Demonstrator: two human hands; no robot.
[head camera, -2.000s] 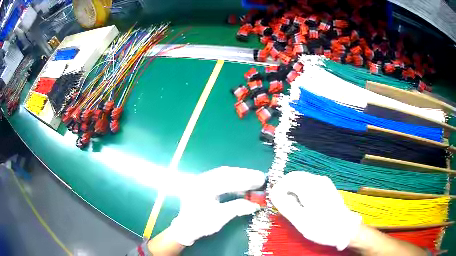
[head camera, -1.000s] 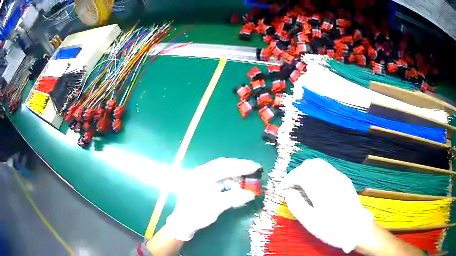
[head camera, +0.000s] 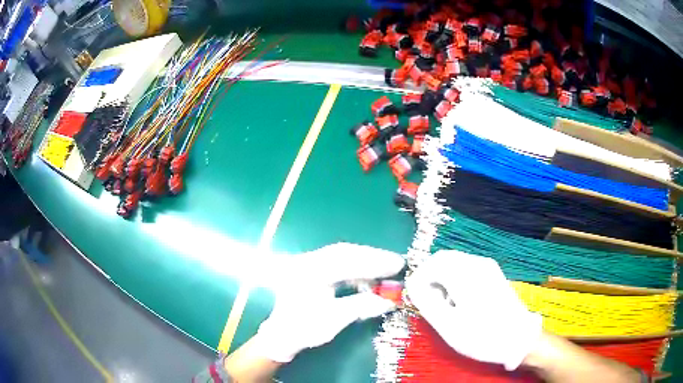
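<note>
An orange-red connector housing (head camera: 389, 291) is held between the thumb and fingers of my left hand (head camera: 326, 295), in a white glove, at the lower middle. My right hand (head camera: 468, 307), also in a white glove, is at the housing's right end, fingertips pinched together over the pale wire tips. Whether it holds a wire cannot be told. Flat bundles of red (head camera: 449, 357), yellow (head camera: 599, 310), green (head camera: 487, 250), black (head camera: 502, 206), blue (head camera: 509, 164) and white wires (head camera: 502, 127) lie at right.
Tan dividers (head camera: 599, 239) separate the bundles. A loose housing pile (head camera: 479, 45) lies at top right, with a small cluster (head camera: 397, 144) beside the wire tips. Finished harnesses (head camera: 142, 176) and a pale second wire tray (head camera: 142, 71) are at upper left. A yellow roll (head camera: 142, 15) stands behind.
My hands were together, then apart one second ago with the housing more exposed. Now my right hand has moved left and down, back against the housing.
</note>
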